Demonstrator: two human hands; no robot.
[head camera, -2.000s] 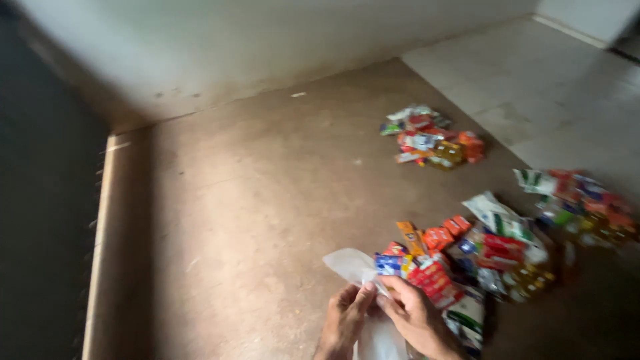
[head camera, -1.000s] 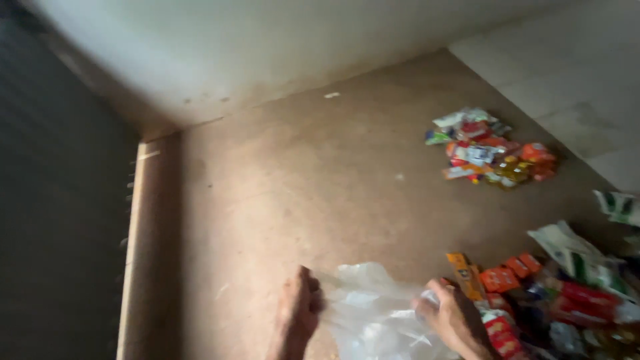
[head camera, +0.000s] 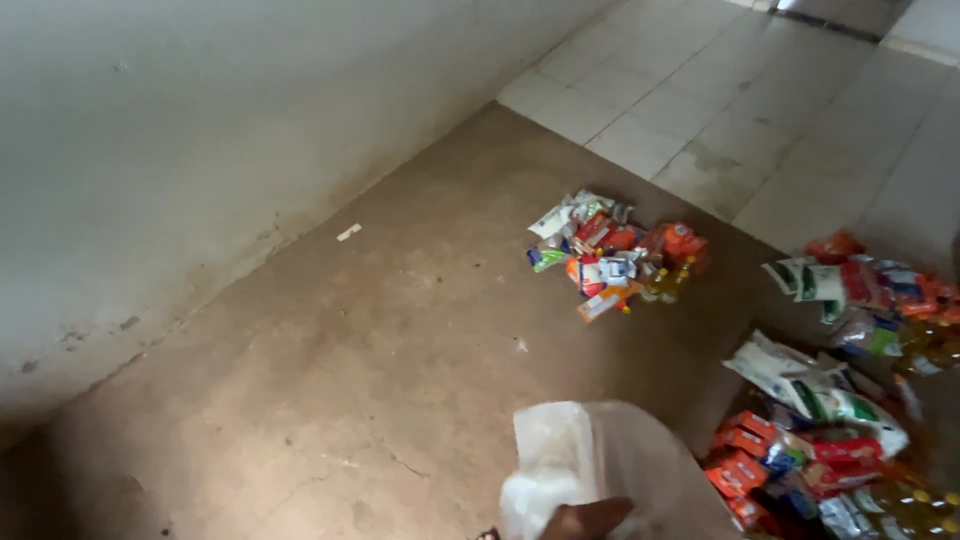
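A translucent white plastic bag (head camera: 551, 442) hangs spread out at the bottom middle. What appears to be my left hand (head camera: 589, 519) shows in part at the bottom edge, blurred, its fingers against the bag and pinching the film. My right hand does not show; the bag or the frame edge may hide it. Just right of the bag lies a near pile of packets (head camera: 847, 450), with orange boxes, red packs, white-and-green pouches and yellow-capped bottles of golden liquid.
A similar pile of packets and bottles (head camera: 619, 255) lies farther off on the brown floor (head camera: 390, 337). Another heap (head camera: 862, 292) is at the right edge. A stained pale wall (head camera: 187, 150) runs along the left, and grey tiles (head camera: 720, 127) begin beyond the brown floor.
The view has swung right. One second ago both hands held the bag spread between them; now the bag billows to the right and only one hand is partly visible.
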